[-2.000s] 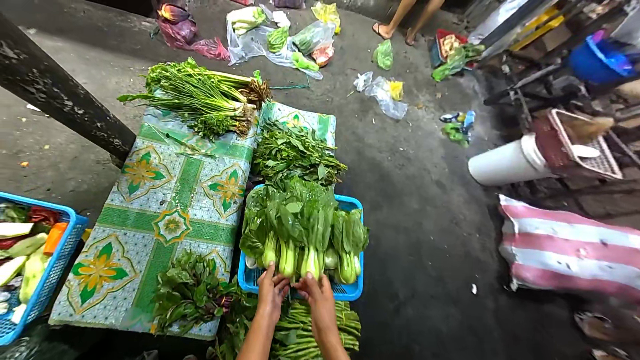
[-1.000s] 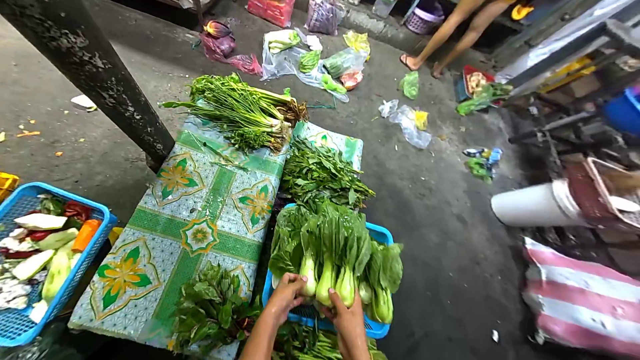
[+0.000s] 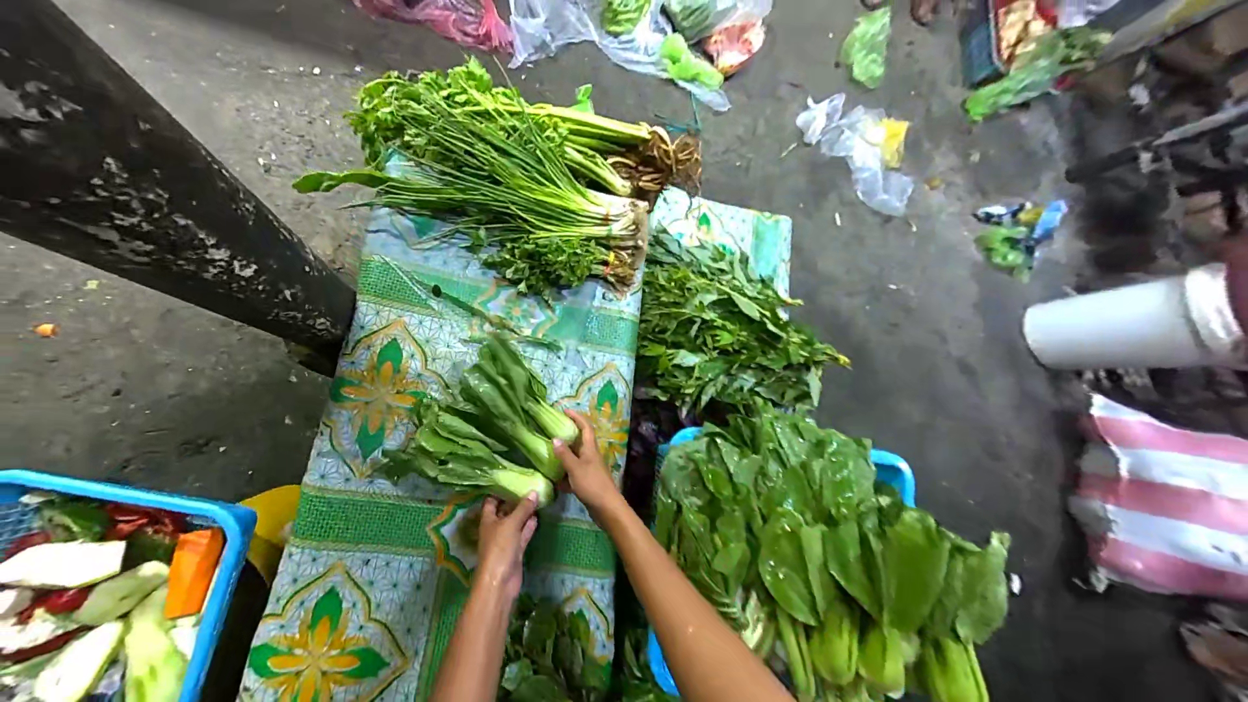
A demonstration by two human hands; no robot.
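Several heads of bok choy (image 3: 502, 429) lie over the green and white patterned tablecloth (image 3: 322, 526), with both hands at their pale stem ends. My left hand (image 3: 505, 536) grips the lower head at its base. My right hand (image 3: 587, 463) closes around the bases of the upper ones. To the right, more leafy bok choy (image 3: 829, 546) fills a blue plastic basket (image 3: 895, 475). Bundles of spring onions and leafy herbs (image 3: 526, 185) with roots lie at the table's far end. A heap of dark green leaves (image 3: 721, 331) sits beside them.
A dark, chipped post (image 3: 175, 195) stands against the table's left side. At the lower left is a blue crate (image 3: 229, 575) of cut vegetables. Plastic bags (image 3: 863, 151) lie on the floor ahead. A white bucket (image 3: 1121, 327) and a striped sack (image 3: 1165, 497) are at the right.
Both hands have moved left from the blue basket to the tablecloth, with bok choy in them. Earlier they held bok choy stems at the basket. The view has shifted closer to the table.
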